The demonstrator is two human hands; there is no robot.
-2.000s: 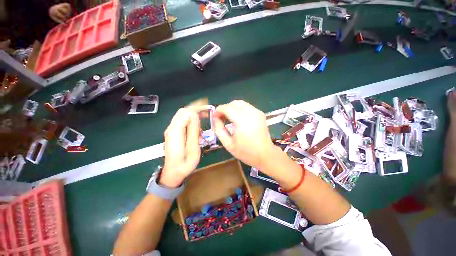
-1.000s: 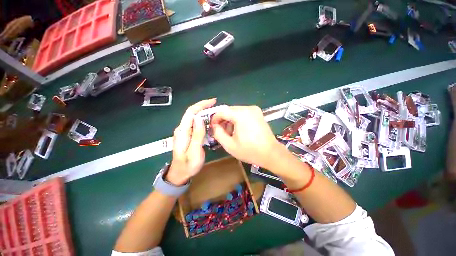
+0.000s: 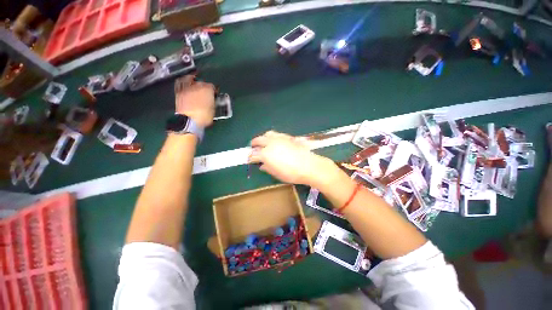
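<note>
My left hand (image 3: 195, 102) reaches over the belt; its fingertips are at a small brown piece, and whether they grip it cannot be told. A white housing (image 3: 223, 106) lies just right of that hand, partly covered. My right hand (image 3: 281, 158) is above the white rail with fingertips pinched, and a thin dark-red wire end (image 3: 249, 171) shows below them; the rest of the part is hidden. An open cardboard box (image 3: 255, 213) stands in front of me, with blue cylinders (image 3: 249, 247) and red bits in its near half.
A heap of housings (image 3: 451, 163) lies right of the box, and a single housing (image 3: 341, 246) beside it. A pink-red tray (image 3: 41, 254) is at lower left, another (image 3: 97, 24) at upper left. More housings lie on the green belt (image 3: 290, 91). Part of another person shows at the right edge.
The housing has left my hands. My left hand has moved up and left onto the belt; my right stays near the rail. Belt pieces have shifted right; another piece with a bright glint shows at upper centre.
</note>
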